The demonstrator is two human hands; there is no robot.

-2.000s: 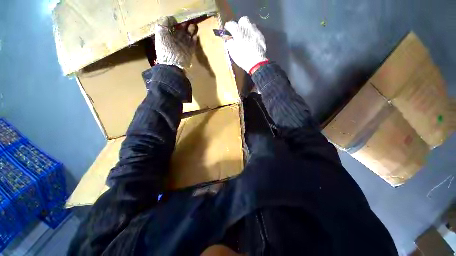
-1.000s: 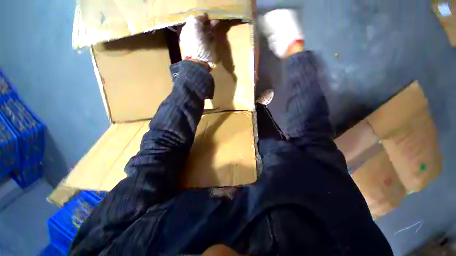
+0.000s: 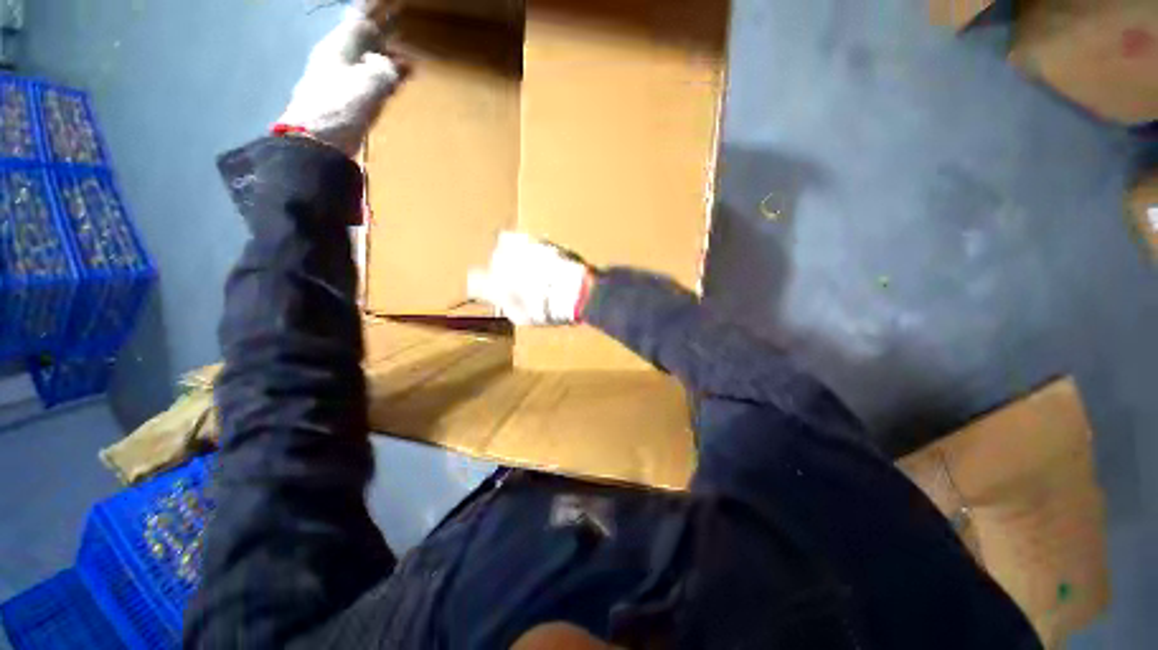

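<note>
A large brown carton (image 3: 618, 165) stands open in front of me, its hollow inside showing and its top cut off by the picture's upper edge. A carton flap (image 3: 597, 425) spreads towards my body at the near side. My left hand (image 3: 340, 86), in a white knitted glove with a red cuff, grips the carton's left edge at the upper left. My right hand (image 3: 533, 279), gloved the same way, is over the carton's mouth near the inner corner. Its fingers are overexposed; whether it holds anything cannot be told.
Stacked blue plastic crates (image 3: 95, 210) with small parts stand at the left, and more blue crates (image 3: 146, 533) at the lower left. Another brown carton (image 3: 1035, 508) lies at the lower right. More cartons (image 3: 1098, 57) are at the upper right on the grey-blue floor.
My left hand has moved from the carton's top flap to its left edge. My right hand has come from beyond the right side to the carton's mouth. The carton's inside is now more exposed.
</note>
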